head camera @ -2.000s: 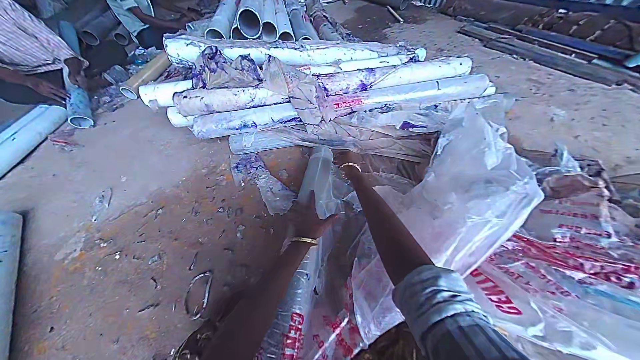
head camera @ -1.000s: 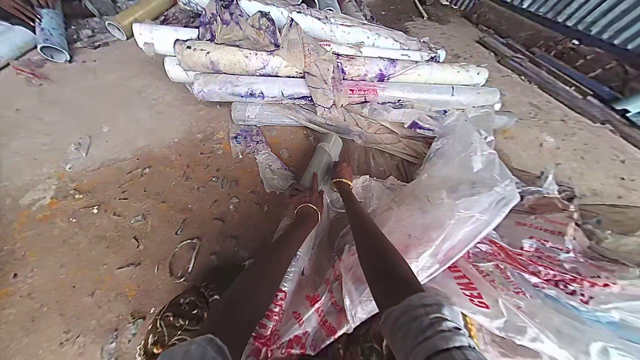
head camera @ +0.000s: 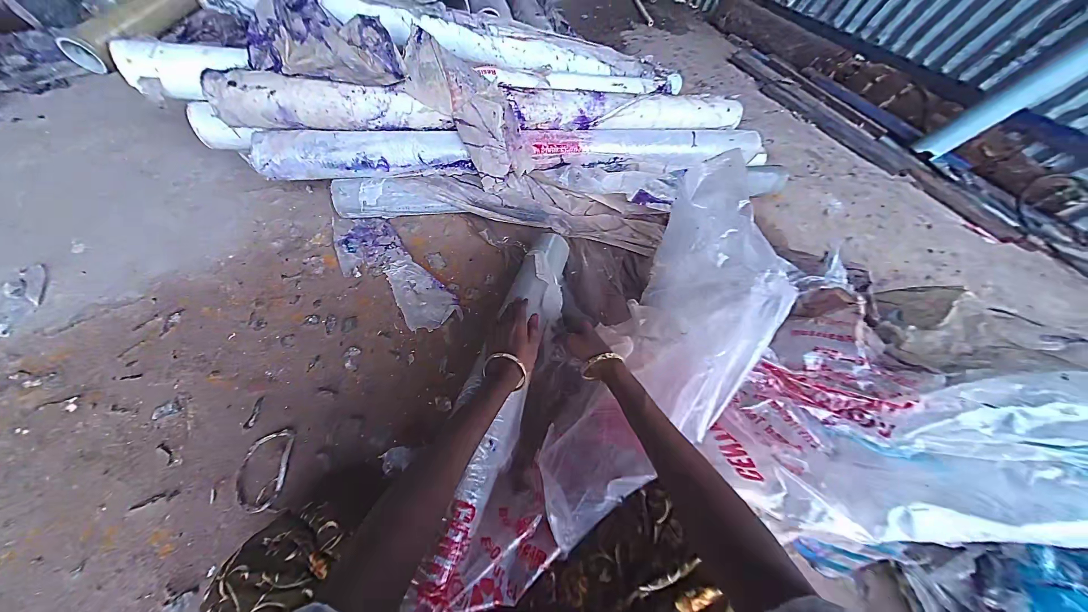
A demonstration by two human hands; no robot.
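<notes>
A pale plastic pipe (head camera: 548, 252) lies lengthwise in front of me, partly inside a clear plastic film with red print (head camera: 489, 535). My left hand (head camera: 516, 336) rests on the upper side of the wrapped pipe, fingers spread over it. Just right of the pipe, my right hand (head camera: 585, 342) is at the film; its fingertips are hidden, so its hold is unclear. A loose translucent plastic sheet (head camera: 722, 280) rises in folds beyond my right wrist. Each wrist wears a gold-coloured bangle.
Several plastic-wrapped pipes (head camera: 382, 155) lie stacked crosswise ahead. A yellowish pipe (head camera: 119, 32) is at the upper left. Printed plastic sheets (head camera: 884, 459) spread at right. A wire loop (head camera: 265, 470) lies on the ground at left. Long boards (head camera: 850, 127) run beside a corrugated metal wall (head camera: 960, 34).
My left hand has moved off the pipe's far end, nearer to me along it. The right hand now sits beside the pipe at the film. The view has tilted downward.
</notes>
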